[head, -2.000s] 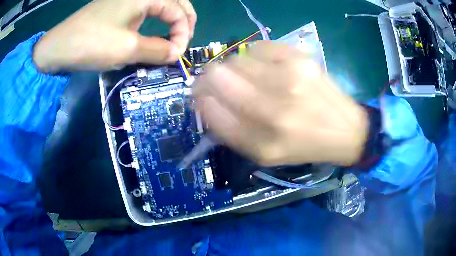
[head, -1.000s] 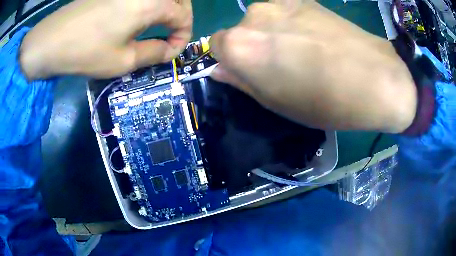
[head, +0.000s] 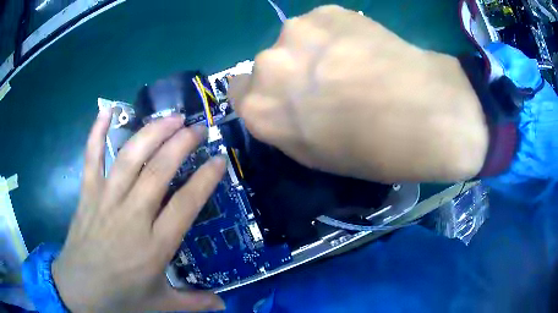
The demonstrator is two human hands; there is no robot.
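Note:
The blue main board (head: 245,257) lies in the white housing shell (head: 418,194), beside a black inner module (head: 318,198). My left hand (head: 141,208) lies spread over the board's left side and the shell edge, fingers apart. Thin yellow and blue-white wires (head: 205,101) run to a white plug (head: 214,132) at the board's top edge. A round black part (head: 168,95) shows at the shell's far end. My right hand (head: 361,101) is curled over the far side of the unit; its fingertips, and anything in them, are hidden.
A pale flat cable (head: 349,225) trails over the shell's near edge. A clear plastic tray (head: 463,214) lies at the lower right bench edge. Another open unit (head: 508,12) is partly visible at the top right. The green mat (head: 67,67) surrounds the shell.
My left hand has left the wires and moved down onto the board. The unit has shifted slightly and the round black part shows. My right hand has moved slightly left, and the tweezers' tip no longer shows.

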